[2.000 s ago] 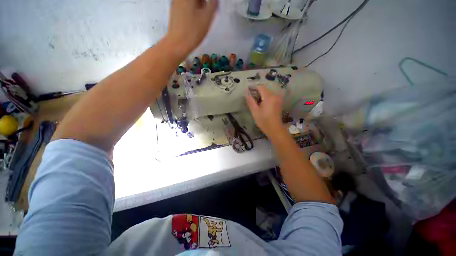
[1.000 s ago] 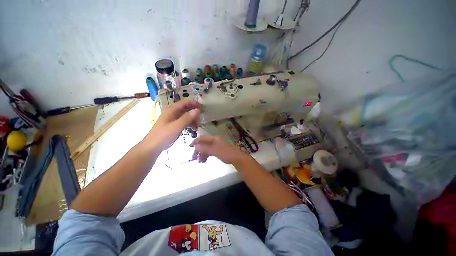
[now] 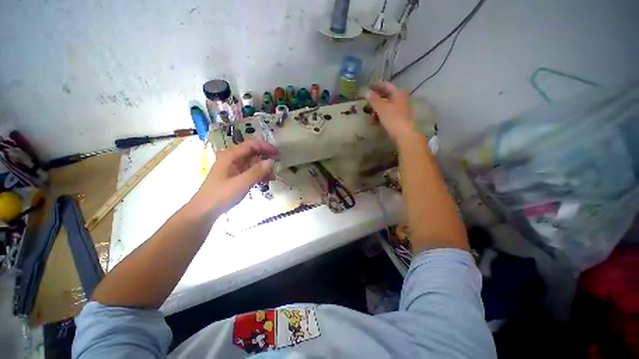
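The cream sewing machine head (image 3: 329, 144) stands on the white table. My left hand (image 3: 242, 172) is in front of its left end, above the needle area, with thumb and fingers bent towards each other; I cannot tell whether a thread is between them. My right hand (image 3: 389, 109) is at the top right of the machine head, by the guides, with fingertips bent together; what they hold, if anything, is too small to see. The needle and presser foot are mostly hidden behind my left hand. Black-handled scissors (image 3: 339, 196) lie on the machine bed.
Thread spools (image 3: 303, 96) and a black-lidded jar (image 3: 217, 90) stand behind the machine. A screwdriver (image 3: 150, 138) lies at the back left. A wooden ruler (image 3: 133, 184) and grey fabric strips (image 3: 83, 245) lie at left. Plastic bags (image 3: 553, 168) are at right.
My right hand has moved from beside my left hand up and right to the top of the machine head. My left hand has stayed near the machine's left end after coming down from high up.
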